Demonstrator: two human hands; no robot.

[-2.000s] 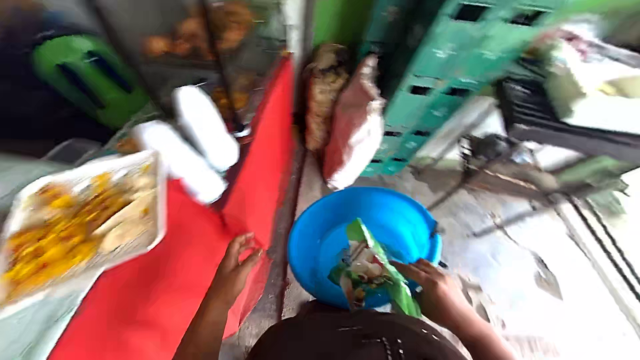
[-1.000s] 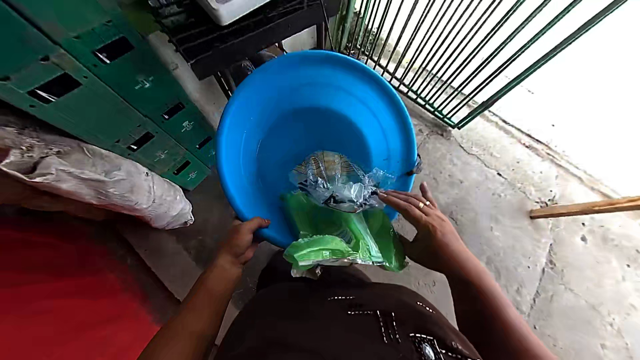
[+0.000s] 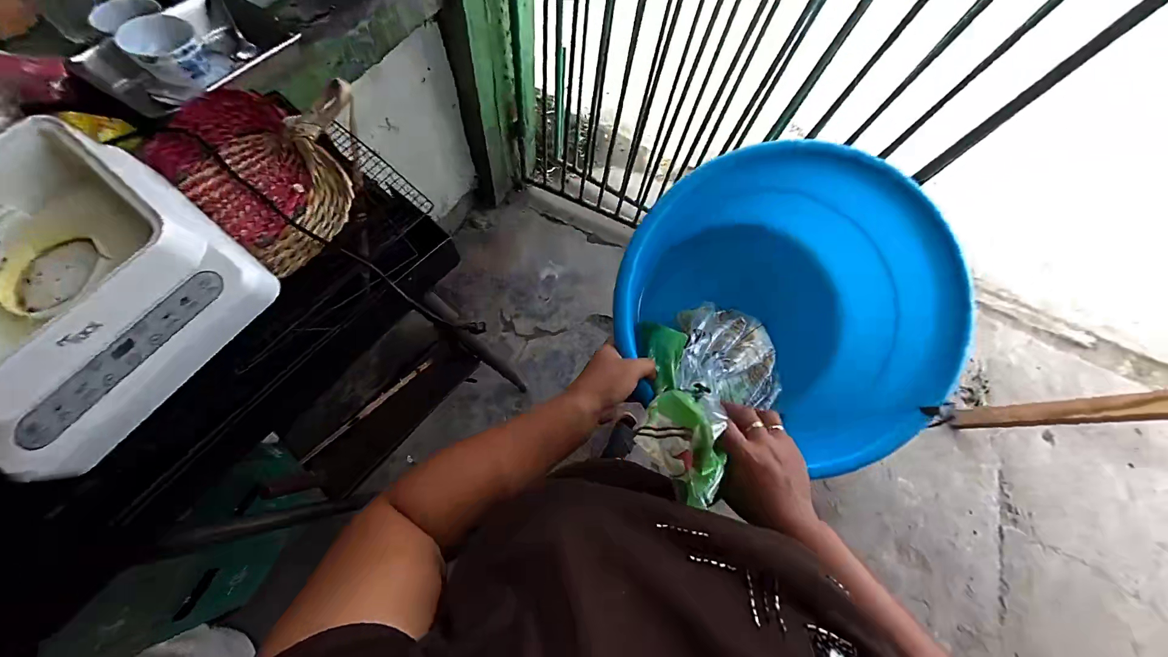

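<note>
A large round blue plastic basin (image 3: 876, 274) is tilted in front of my body. My left hand (image 3: 613, 379) grips its near left rim, with the thumb beside a green plastic bag (image 3: 698, 438). The bag lies over the near rim, together with a knotted clear plastic bag (image 3: 735, 351) whose contents I cannot make out. My right hand (image 3: 766, 456), with rings on its fingers, presses on the bags at the near rim; its fingertips are partly hidden by the plastic.
At left, a white appliance (image 3: 196, 265) and a woven basket (image 3: 265, 182) stand on a black rack (image 3: 401, 237), a black cable hanging down. Cups (image 3: 160, 46) stand behind. A barred metal gate (image 3: 620, 100) is ahead. A wooden pole (image 3: 1063, 411) reaches the basin's right side.
My left hand, off the basin in the oldest frame, has come onto its rim. The view has swung from the red-covered table and green lockers to the gate and rack.
</note>
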